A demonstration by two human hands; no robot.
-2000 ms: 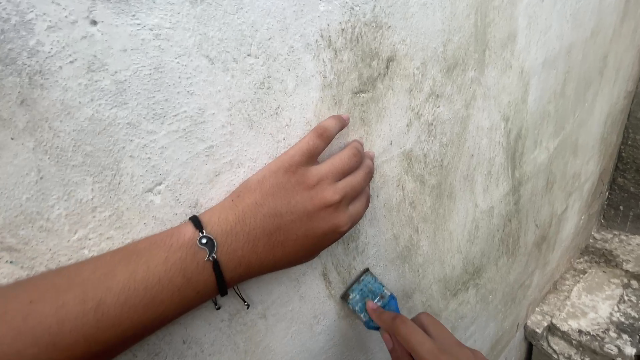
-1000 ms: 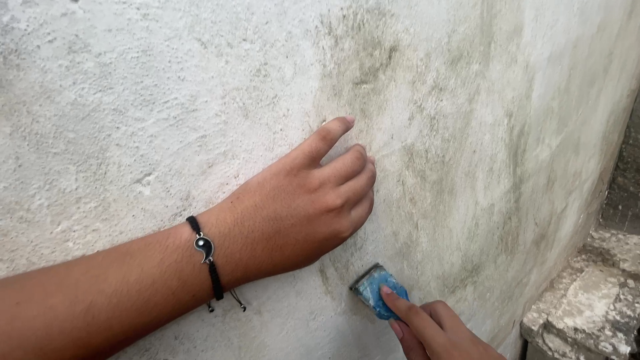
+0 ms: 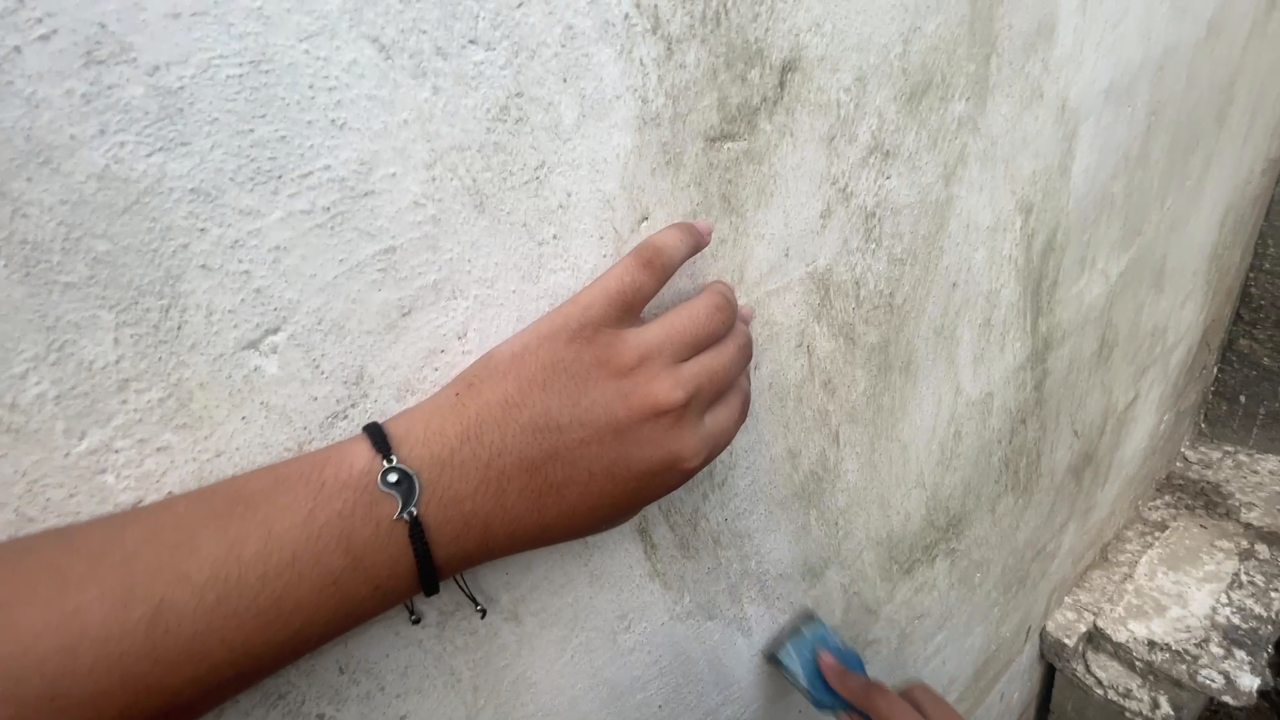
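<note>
My left hand [image 3: 640, 380] rests near the middle of a rough white plastered wall [image 3: 250, 200], fingers curled, index finger and thumb side apart from the rest; whether it grips anything under the palm cannot be seen, but nothing shows in it. A black braided bracelet with a teardrop charm [image 3: 400, 490] circles its wrist. At the bottom, my right hand [image 3: 885, 695] holds a small blue scraper [image 3: 815, 660], slightly blurred, its dark edge against or close to the wall. Greenish-grey stains [image 3: 920, 400] run down the wall beside the left hand.
A weathered stone ledge [image 3: 1180, 590] with flaking pale patches juts out at the lower right, where the wall ends. Above it is a dark rough surface [image 3: 1250, 370].
My right hand, with the blue scraper in it, has moved down and to the right along the wall. The left hand has stayed almost in place.
</note>
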